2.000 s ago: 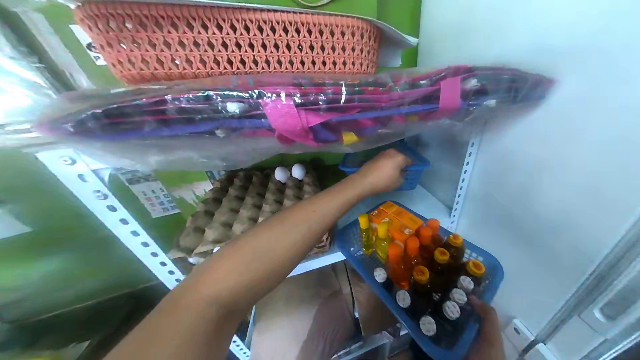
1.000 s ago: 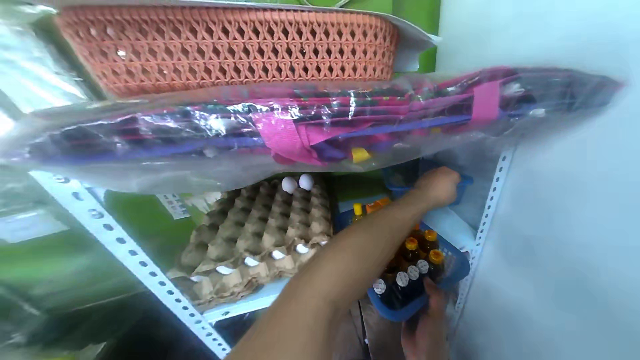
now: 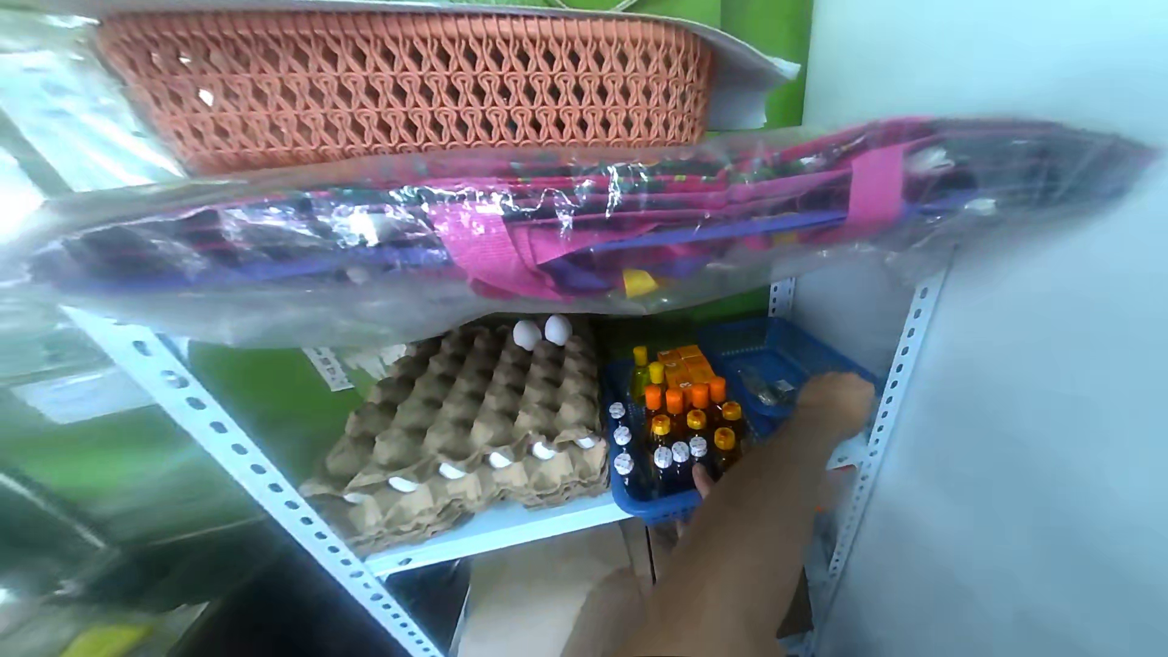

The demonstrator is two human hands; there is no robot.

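Note:
My left hand point(image 3: 838, 403) reaches across to the right and holds the right rim of a blue plastic basket point(image 3: 783, 339); its fingers are largely hidden. A small clear packet point(image 3: 765, 388) lies in that basket. To its left and nearer stands another blue plastic basket point(image 3: 652, 511), packed with small bottles with orange, yellow and white caps point(image 3: 675, 400) and orange boxes point(image 3: 686, 367). My right hand point(image 3: 702, 480) is at its front rim with fingertips over the edge, mostly hidden behind my left forearm.
Stacked cardboard egg trays point(image 3: 474, 411) with white eggs point(image 3: 542, 332) fill the shelf's left. Perforated metal posts point(image 3: 890, 420) flank the shelf. A plastic-wrapped pink and purple bundle point(image 3: 584, 228) juts out above, under an orange woven basket point(image 3: 411, 87). A pale wall rises at right.
The bottle basket has moved back onto the shelf beside the egg trays, with my right hand at its front. My left hand and the other blue basket have moved right. The view has shifted.

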